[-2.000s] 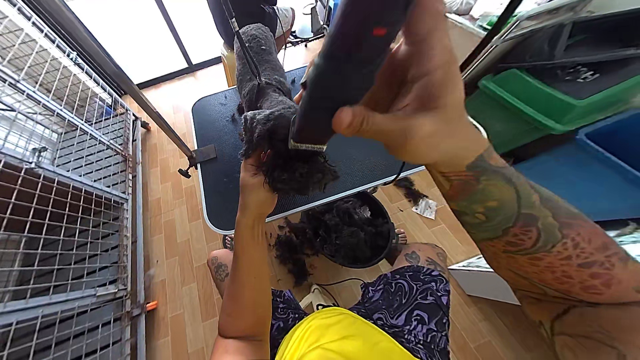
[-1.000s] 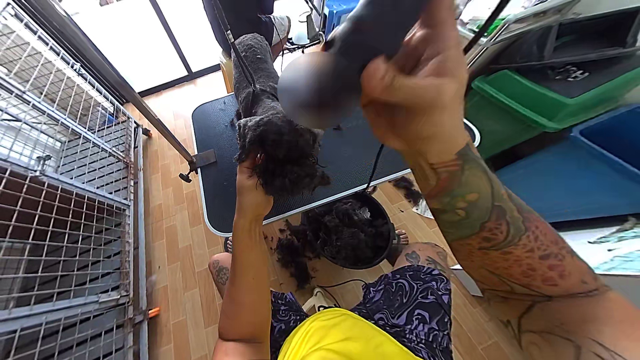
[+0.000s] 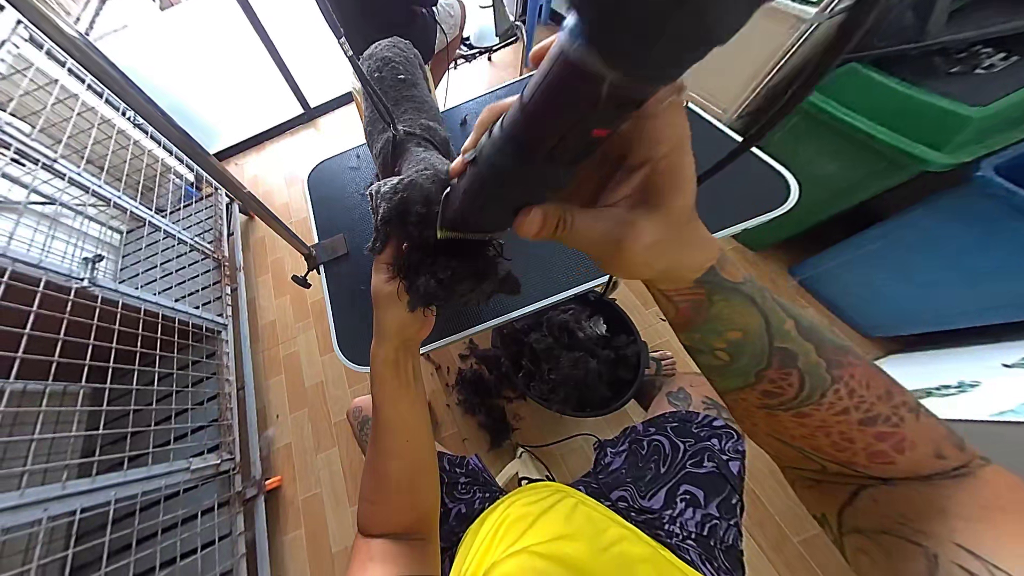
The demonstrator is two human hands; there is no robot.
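Observation:
A dark, curly-coated dog (image 3: 412, 152) stands on a black grooming table (image 3: 552, 264), its body clipped short and its head shaggy. A thin grooming loop runs down to its neck. My right hand (image 3: 632, 192) is closed around black electric clippers (image 3: 520, 152), whose blade touches the fur on the dog's head. My left hand (image 3: 400, 300) is under the near side of the head and partly buried in fur, so its fingers are mostly hidden; it holds the dog's muzzle or chin hair, I cannot tell which.
Below the table edge is a black tub (image 3: 572, 356) full of cut hair, with loose clumps (image 3: 484, 392) on the floor beside it. A metal cage (image 3: 120, 320) lines the left. Green (image 3: 864, 136) and blue (image 3: 920, 240) bins stand right. A person (image 3: 448, 32) is beyond the table.
From one second ago, when they were raised off the dog, the clippers in my right hand have come down onto its head. My left hand stays at the head.

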